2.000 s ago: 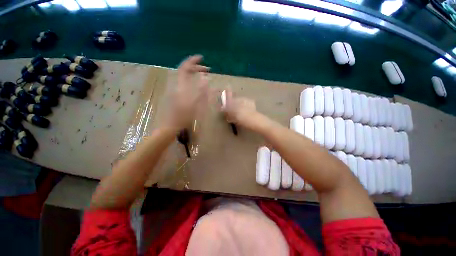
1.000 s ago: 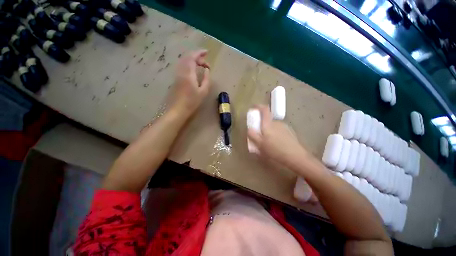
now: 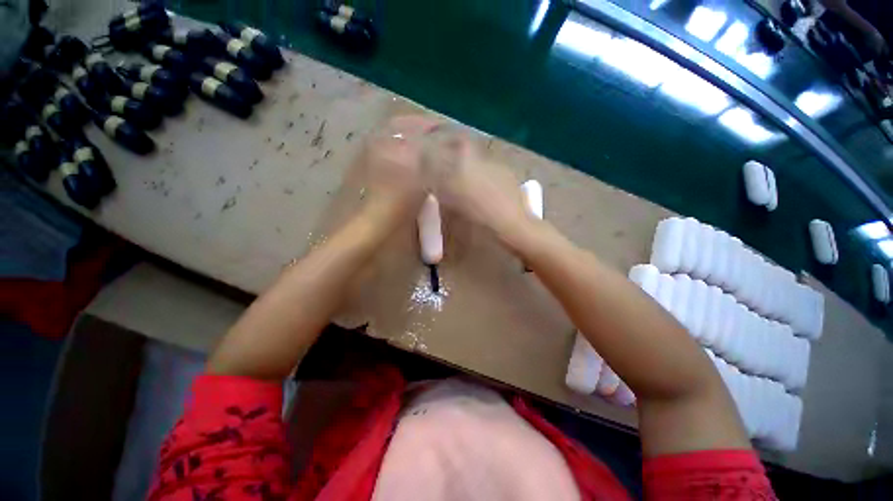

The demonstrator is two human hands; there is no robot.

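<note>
A covered unit (image 3: 431,231), white with a dark tail toward me, lies on the cardboard just below my hands. A second white oblong (image 3: 532,199) lies to its right, partly behind my right forearm; a small dark tip shows below that forearm. My left hand (image 3: 395,161) and my right hand (image 3: 452,164) are close together or touching above the covered unit. Both are motion-blurred, and whether they hold anything is hidden.
Black cores (image 3: 225,86) with tan bands are heaped at the left. White covers (image 3: 729,284) stand in tight rows at the right. The green conveyor belt (image 3: 470,73) carries a black pair (image 3: 346,23) and white pairs (image 3: 760,186). The cardboard sheet (image 3: 264,176) covers the bench.
My hands have come together from apart. The bare black core in the middle now shows as a white covered unit. The white cover in my right hand is no longer seen there.
</note>
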